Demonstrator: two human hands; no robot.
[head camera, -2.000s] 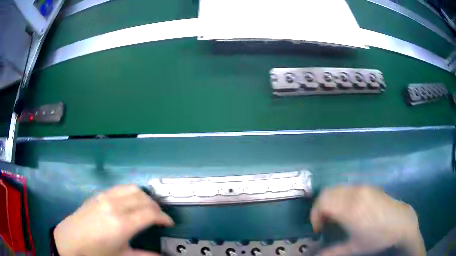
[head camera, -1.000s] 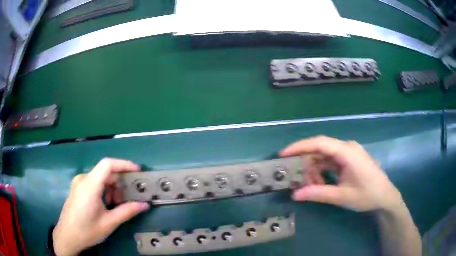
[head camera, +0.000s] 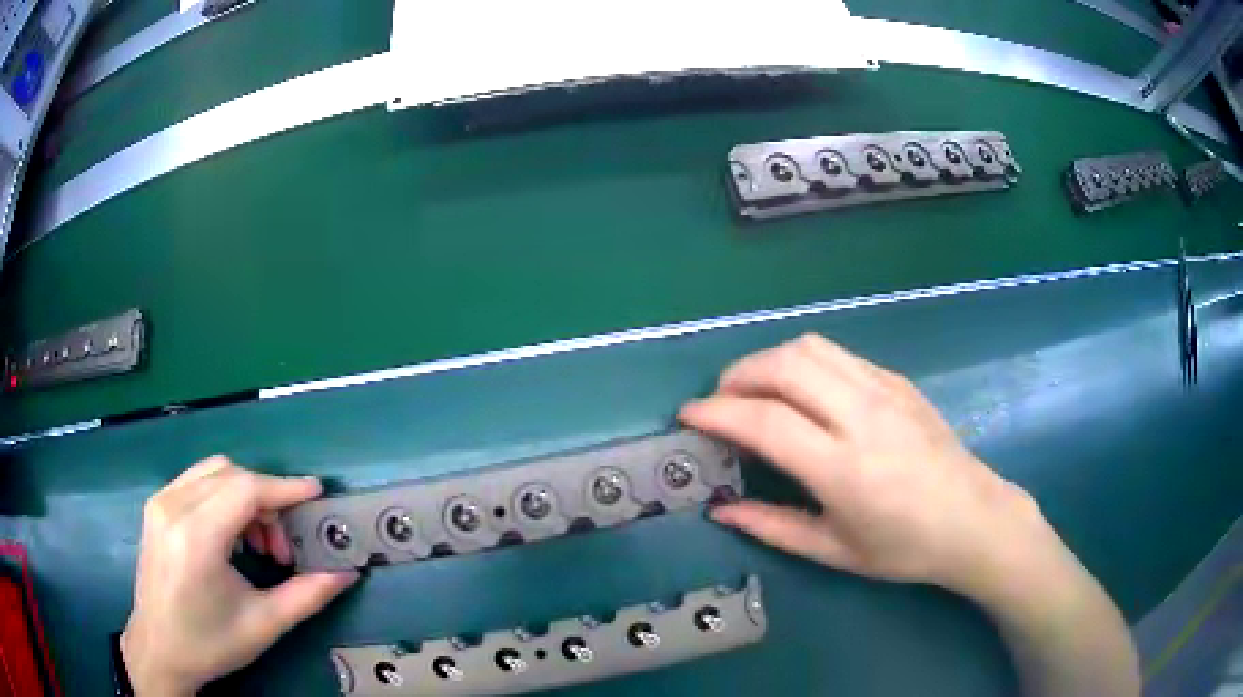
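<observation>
A long grey six-seat bar housing (head camera: 500, 513) lies socket side up between my hands, its right end a little farther from me. My left hand (head camera: 225, 572) grips its left end between thumb and fingers. My right hand (head camera: 852, 477) grips its right end the same way. A second bar (head camera: 545, 654) with a notched far edge and shiny pins in its seats lies at the near edge, untouched. Whether the held bar rests on the green mat or is just above it, I cannot tell.
On the green surface beyond the pale strip stand a six-seat bar (head camera: 872, 170), more bars at far right (head camera: 1122, 180) and one at left (head camera: 85, 347). A white board (head camera: 614, 41) is at the far side. Tweezers (head camera: 1189, 320) lie right, a red bin (head camera: 21, 626) lower left.
The bar lay reverse side up between my hands; now it is socket side up and held at both ends. Since one second ago it has shifted left in view. The whole view has turned slightly.
</observation>
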